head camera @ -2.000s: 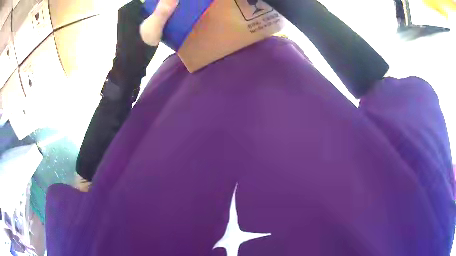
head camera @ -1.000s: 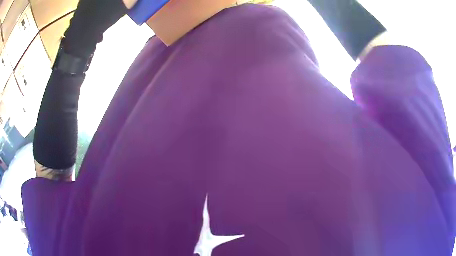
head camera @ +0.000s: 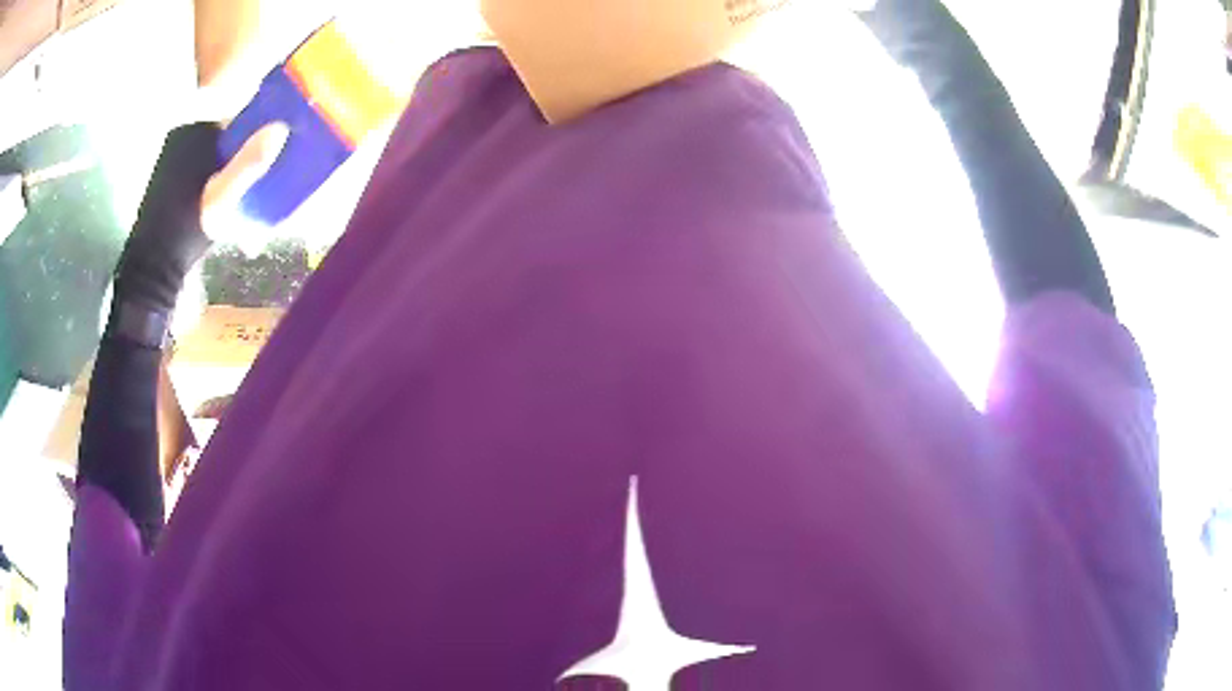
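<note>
My left hand (head camera: 243, 182) is at the upper left, partly washed out by glare, closed around the blue tape gun (head camera: 296, 151). The tape gun has an orange-yellow part and a red edge, and is held apart from the carton. A brown carton (head camera: 608, 54) lies at the top centre against the purple apron, cut off by the top edge, with a little dark print on it. My right arm in a black sleeve reaches up to the top edge; my right hand is out of the picture.
At left are green floor (head camera: 61, 270), brown cardboard (head camera: 223, 335) low beside my left arm, and more brown cardboard at the upper left corner. A dark curved object (head camera: 1124, 95) and a yellow thing (head camera: 1207, 146) are at the upper right. Strong glare covers the pale surface.
My left hand has moved left and down with the tape gun, away from the carton. The carton shows a little farther right. The cardboard seen at the left has shifted with the view.
</note>
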